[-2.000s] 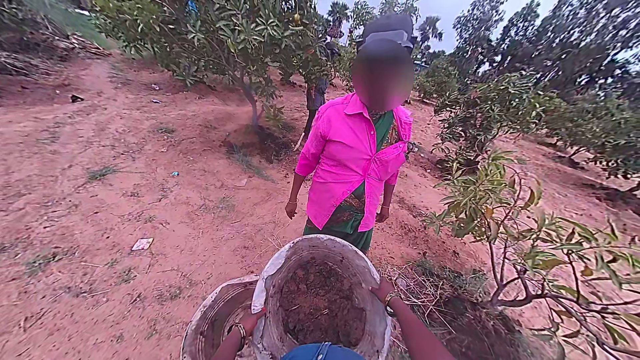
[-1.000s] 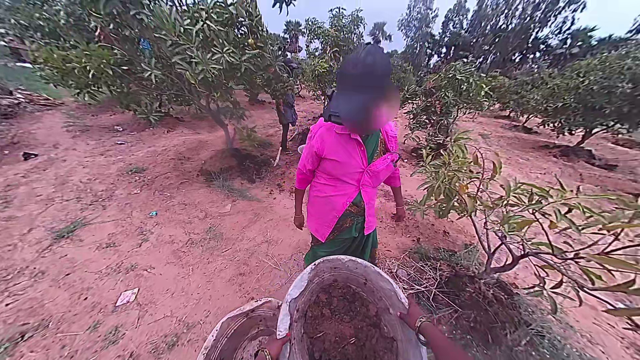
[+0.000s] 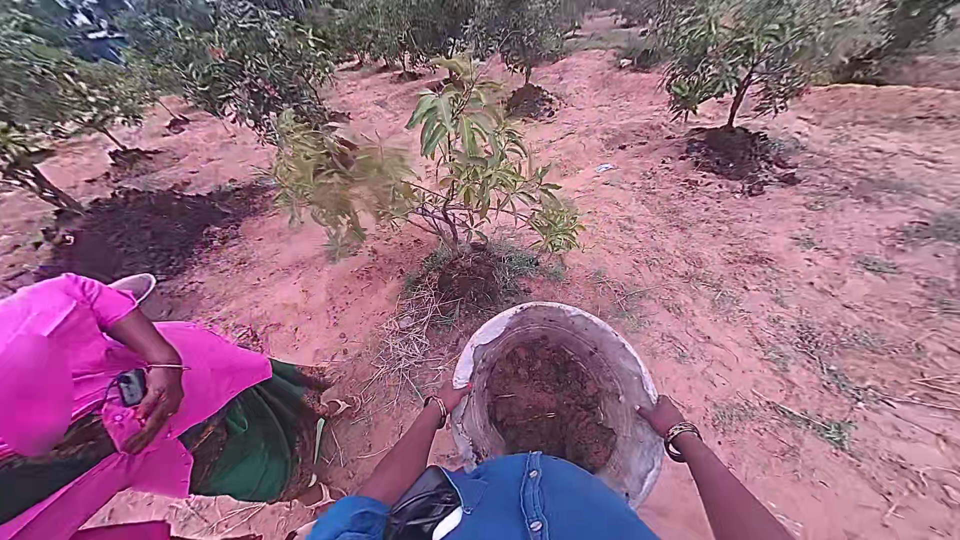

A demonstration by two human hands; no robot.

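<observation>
A wide whitish basin (image 3: 637, 367) with a worn, smeared rim is held in front of my body, over the reddish ground. Dark brown soil or manure (image 3: 547, 397) lies inside it. My left hand (image 3: 452, 396) grips the rim on the left side, a bangle at the wrist. On the right side, my right hand (image 3: 661, 417) holds the rim, with several bangles at the wrist. The basin's near edge is partly hidden by my blue buttoned shirt (image 3: 540, 495).
A young leafy tree (image 3: 450, 202) stands just beyond the basin, with dark soil (image 3: 469, 281) and dry grass (image 3: 405, 345) at its base. A person in a pink shirt (image 3: 202, 360) is close on the left. More trees (image 3: 739, 82) grow farther back, and a dark soil heap (image 3: 150, 225) lies left.
The view has swung far to the right. The person in pink, upright ahead before, is now at the left edge, bent over. A second basin beside mine in the earlier frames is no longer seen there.
</observation>
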